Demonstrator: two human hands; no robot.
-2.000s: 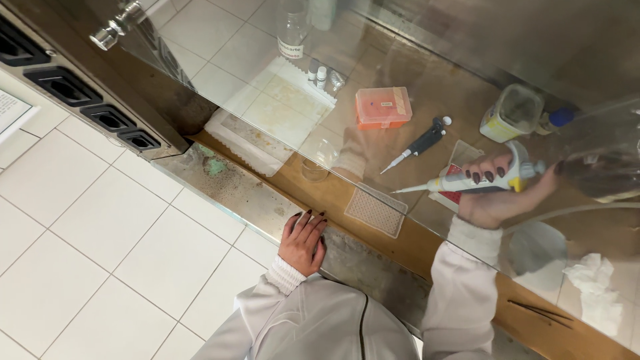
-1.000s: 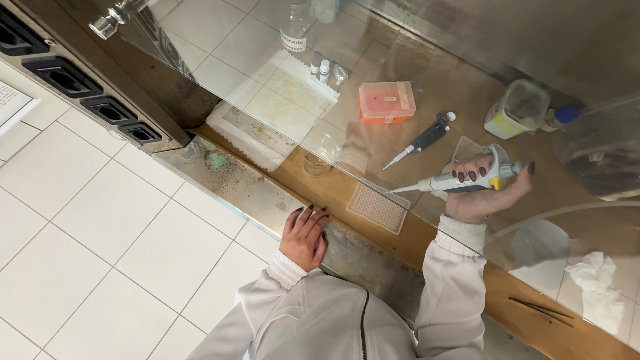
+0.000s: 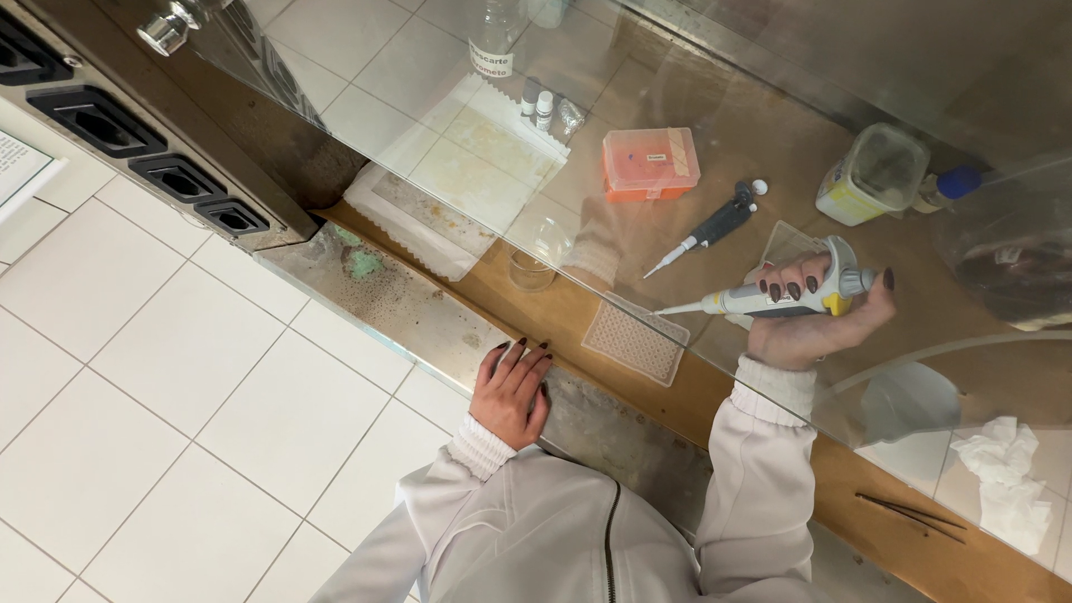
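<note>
My right hand (image 3: pixel 825 314), behind the glass sash, grips a grey and white micropipette (image 3: pixel 775 295) with yellow parts. Its thumb is on the plunger end, and the tip points left over the upper edge of a white multi-well plate (image 3: pixel 636 339); whether it touches cannot be told. My left hand (image 3: pixel 512 394) rests on the metal front edge of the cabinet, fingers slightly spread, holding nothing. Up from the plate, a dark micropipette (image 3: pixel 718 219) lies on the brown paper beside an orange tip box (image 3: pixel 651 165) with a clear lid. A round glass dish (image 3: pixel 533 254) stands left of the plate.
The sloping glass sash (image 3: pixel 469 218) crosses over the work surface. Small bottles (image 3: pixel 544 110) stand by white paper (image 3: pixel 494 138). A plastic tub (image 3: pixel 873 174) and blue-capped bottle (image 3: pixel 956 184) stand at upper right. Tweezers (image 3: pixel 913 517) and crumpled tissue (image 3: pixel 1005 481) lie at lower right.
Compared with two seconds ago, my right hand has shifted slightly left with the micropipette, its tip now closer over the multi-well plate. My left hand has stayed on the metal edge.
</note>
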